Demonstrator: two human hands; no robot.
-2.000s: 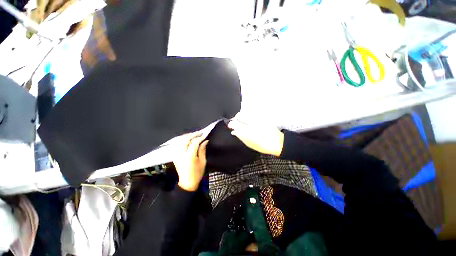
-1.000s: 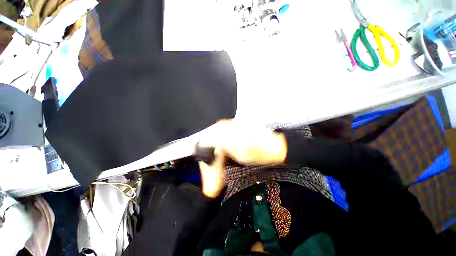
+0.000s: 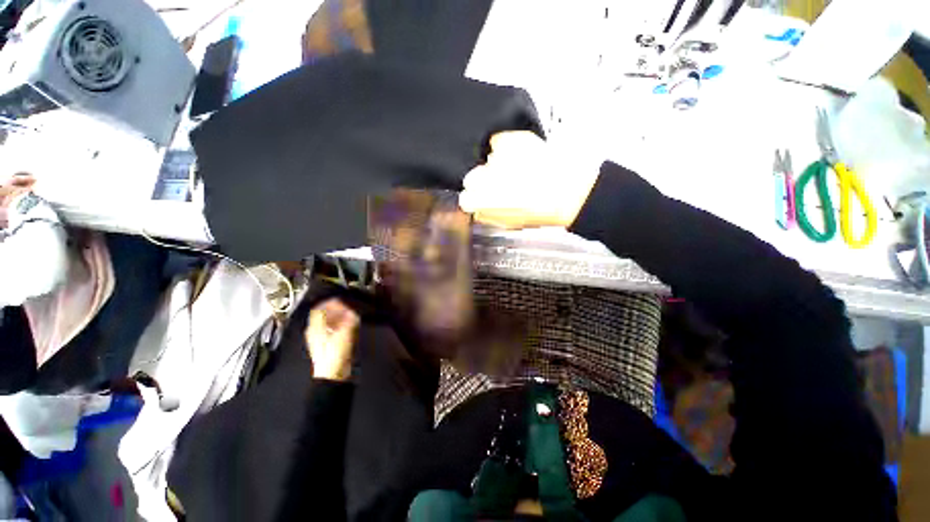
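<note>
The black fabric panel (image 3: 326,153) lies on the white table with its left part over the front edge. My right hand (image 3: 525,184) grips its right side, where the cloth is bunched. A blurred brown plaid piece (image 3: 433,270) hangs below this hand, over the table's edge and towards my lap. My left hand (image 3: 333,336) is below the table edge, left of the plaid piece, over dark cloth. Its fingers look curled and whether they hold anything is unclear.
Green-handled shears (image 3: 816,199), yellow-handled scissors (image 3: 855,204) and small nippers (image 3: 783,189) lie at the right. Small metal parts (image 3: 678,71) lie at the back. A grey box with a fan grille (image 3: 97,56) and a black phone (image 3: 216,76) are at the left.
My hands have moved apart: the right up onto the panel, the left down and left. The brown plaid piece now shows between them. The view has shifted left.
</note>
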